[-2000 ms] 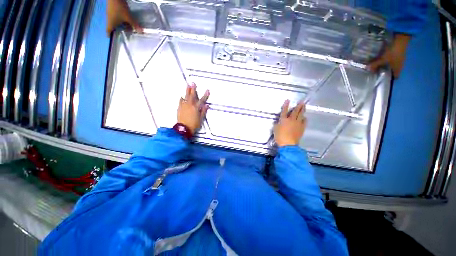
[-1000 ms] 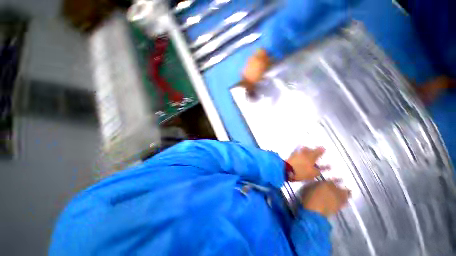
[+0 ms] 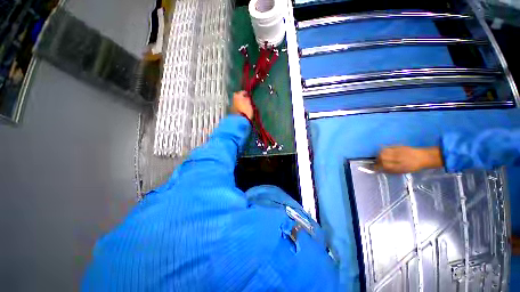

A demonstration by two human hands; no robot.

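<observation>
My left hand (image 3: 243, 106) is at the middle of a bundle of thin red wire leads (image 3: 261, 69) on the green bench surface (image 3: 280, 105). Small whitish connectors show at both ends of the bundle. My hand touches the bundle's left side, but the fingertips are small and unclear, so I cannot tell whether they grip a wire. My right hand is not in view. The silver back panel (image 3: 393, 228) lies on the blue pad (image 3: 336, 137) at the lower right, cut off by the bottom edge.
Another person's hand (image 3: 407, 159) is at the panel's upper left corner. A white roll (image 3: 267, 23) stands beyond the wires. Whitish ridged trays (image 3: 191, 74) lie left of the green surface. Shiny conveyor rollers (image 3: 399, 77) and a pale rail (image 3: 299, 114) lie to the right.
The view has turned left towards the side bench. My left hand has left the panel and reached to the red wires. My right hand has gone out of view.
</observation>
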